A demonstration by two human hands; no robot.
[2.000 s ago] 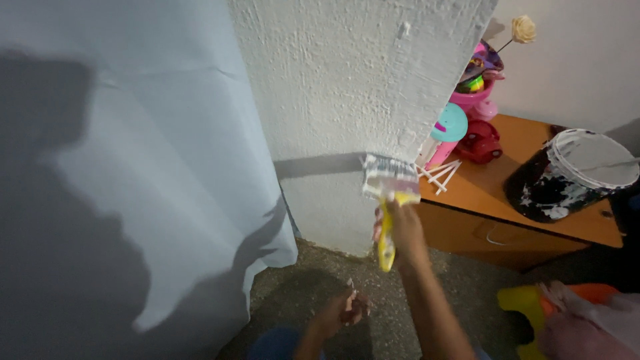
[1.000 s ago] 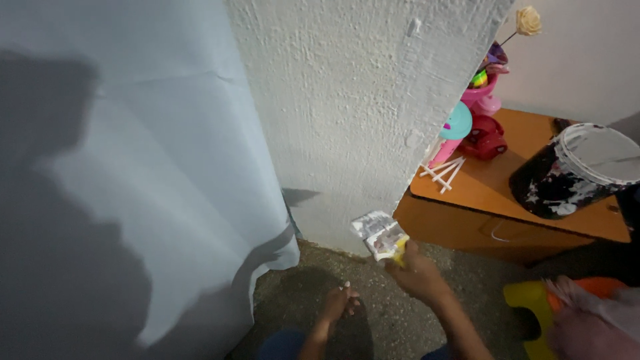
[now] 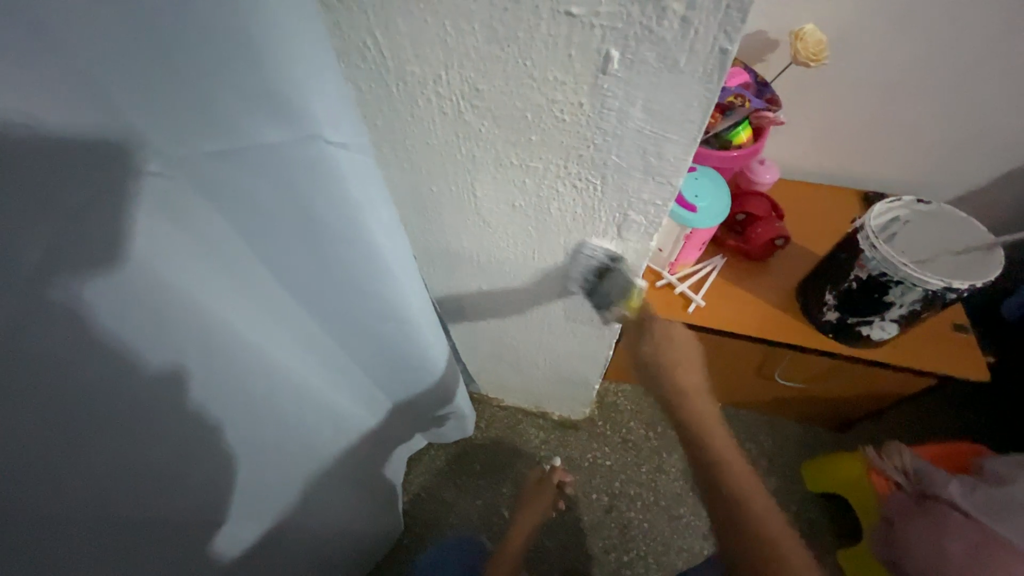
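My right hand is closed around the yellow handle of a wide paintbrush, which is blurred. Its bristles lie against or just in front of the white textured wall pillar, near the pillar's right edge. Low at the bottom centre, my left hand hangs over the speckled floor with its fingers curled. A small pale spot shows at its fingertips; whether it holds anything is unclear. On the right, a black bucket smeared with white paint stands on an orange wooden cabinet, with a stick or handle over its rim.
A pale sheet hangs along the left. White sticks, a red toy, a turquoise-lidded pink container and a pink basket of small things stand beside the pillar. A yellow and orange plastic item is at the lower right.
The brush in my right hand went down to the pillar's foot a second ago and is now higher up, against or near the pillar's right side. My left hand stays low.
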